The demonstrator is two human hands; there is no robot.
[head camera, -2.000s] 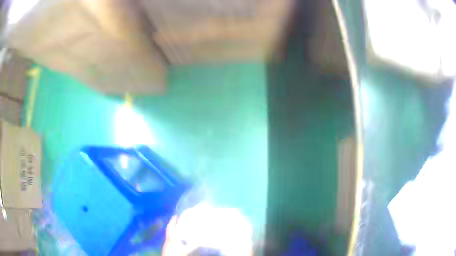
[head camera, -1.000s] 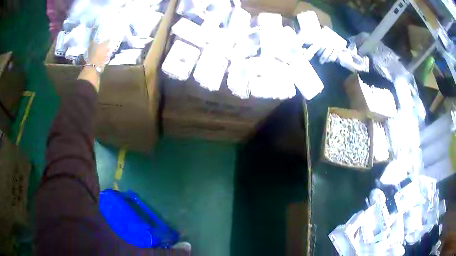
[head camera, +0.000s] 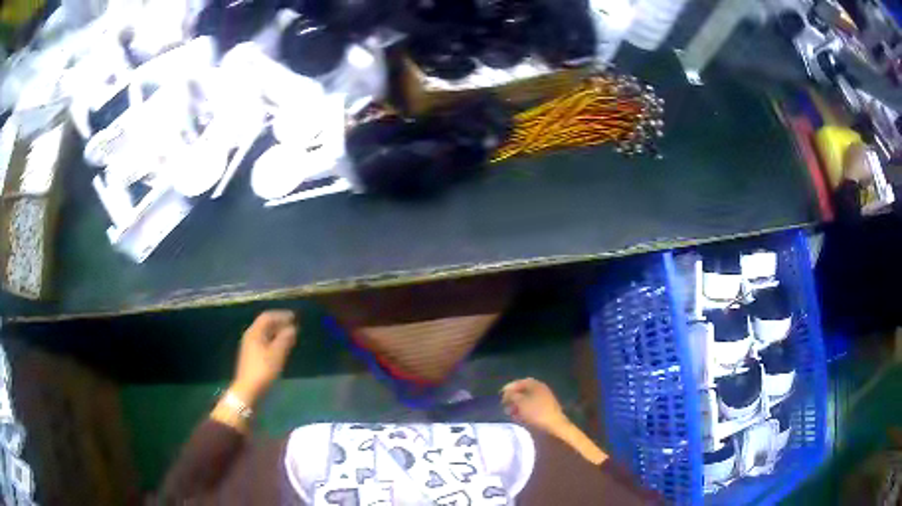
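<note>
My left hand (head camera: 265,352) is below the bench edge at the left, fingers curled, a bracelet on the wrist. My right hand (head camera: 531,401) is lower and right of centre, fingers curled; no object shows in either hand. On the dark bench (head camera: 435,239) in front of me lie white housings (head camera: 287,168) heaped at the left, black cups (head camera: 420,153) in the middle, and a bundle of yellow-red wire leads (head camera: 569,121) with silver ends towards the right.
A blue crate (head camera: 643,380) at the right holds rows of white units with black cups. Open cartons (head camera: 30,242) stand at the bench's left. A yellow object (head camera: 841,153) and part of another person's hand are at the far right. A brown carton is under the bench.
The view has turned from the floor and cartons to the bench. My left hand was at the white parts in a carton and is now low before the bench. My right hand has come into view.
</note>
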